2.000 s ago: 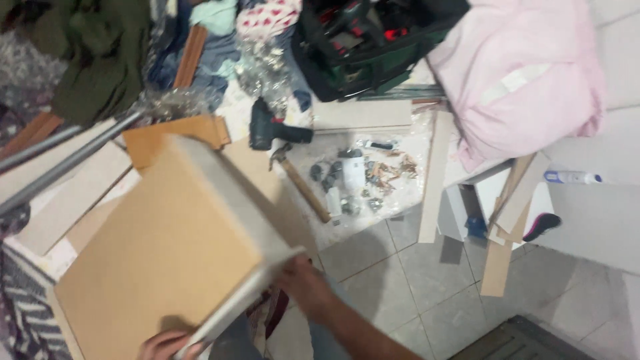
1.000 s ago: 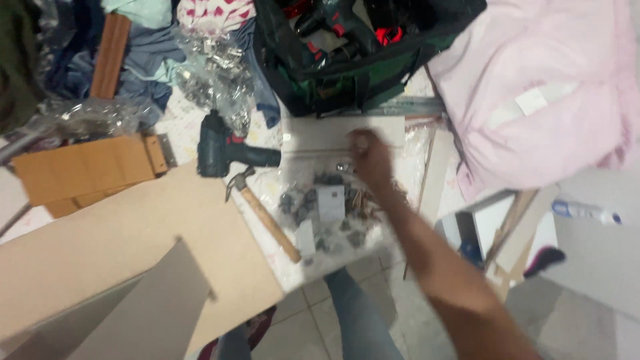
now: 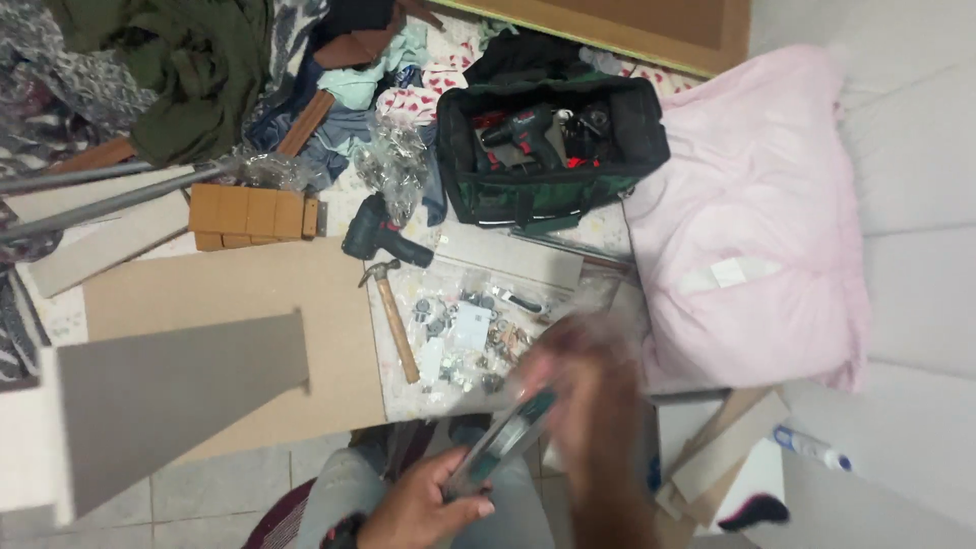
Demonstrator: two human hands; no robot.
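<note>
Low in the head view, my left hand (image 3: pixel 431 499) holds one end of a narrow plastic-wrapped packet (image 3: pixel 503 442), greenish inside. My right hand (image 3: pixel 583 374), blurred by motion, is at its upper end with some clear plastic; its exact grip cannot be made out. Up and to the left of the hands lie a claw hammer (image 3: pixel 396 324) with a wooden handle and a dark cordless drill (image 3: pixel 385 238). Between hammer and hands are small metal and plastic fittings (image 3: pixel 438 316) in clear plastic, a white paper (image 3: pixel 472 326) and a small knife-like tool (image 3: pixel 520 300).
A grey-white panel assembly (image 3: pixel 183 396) stands on a tan board (image 3: pixel 328 366) at left. Behind are an open tool bag (image 3: pixel 534 198), orange-brown wooden pieces (image 3: pixel 248 212) and clothes (image 3: pixel 191 76). A pink pillow (image 3: pixel 755 198) lies at right, with board strips (image 3: pixel 732 450) and a glue-like tube (image 3: pixel 812 448) below.
My right hand, reaching over the fittings one second ago, is now lower, near my left hand at the packet. Two seconds ago both hands held the panel assembly, which now stands at left, released.
</note>
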